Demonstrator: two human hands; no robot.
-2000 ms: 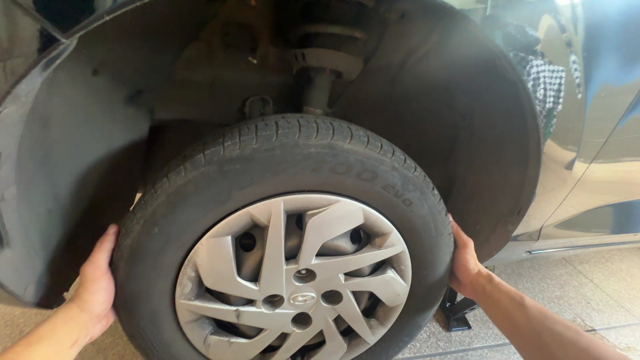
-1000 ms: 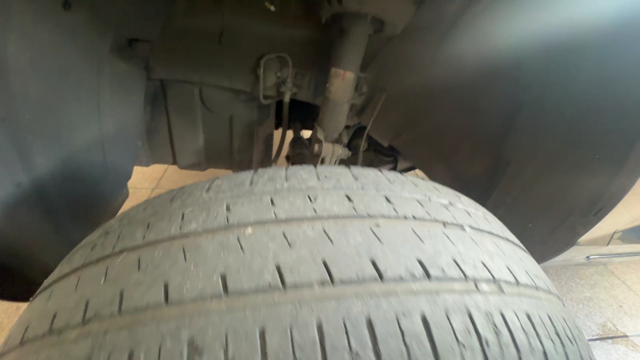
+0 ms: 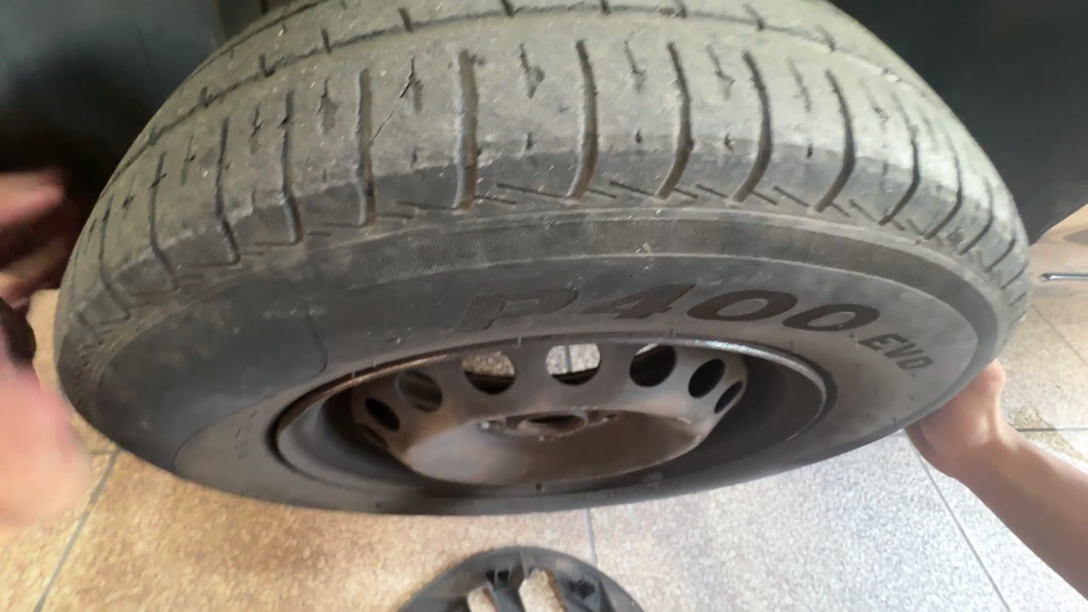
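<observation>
A worn car tyre on a dark steel wheel fills most of the head view, seen from above and in front, its tread at the top. The wheel's round vent holes show, with no cover over them. At the tyre's lower right, my right hand holds its edge, the fingers hidden behind the rubber. My left hand is a blur at the left edge, beside the tyre and partly out of view. A small dark thing shows near it, too unclear to name. A wheel cover lies inner side up on the floor below, partly cut off.
Speckled floor tiles run beneath the wheel. The dark wheel-arch liner curves behind the tyre on the right, and a shadowed part of the arch stands at the upper left. Part of the car's lower body shows at the right edge.
Two seconds ago the silver wheel cover was on the wheel and both hands were on the tyre's sides. Now the steel wheel is bare and my left hand appears off the tyre. The view has shifted.
</observation>
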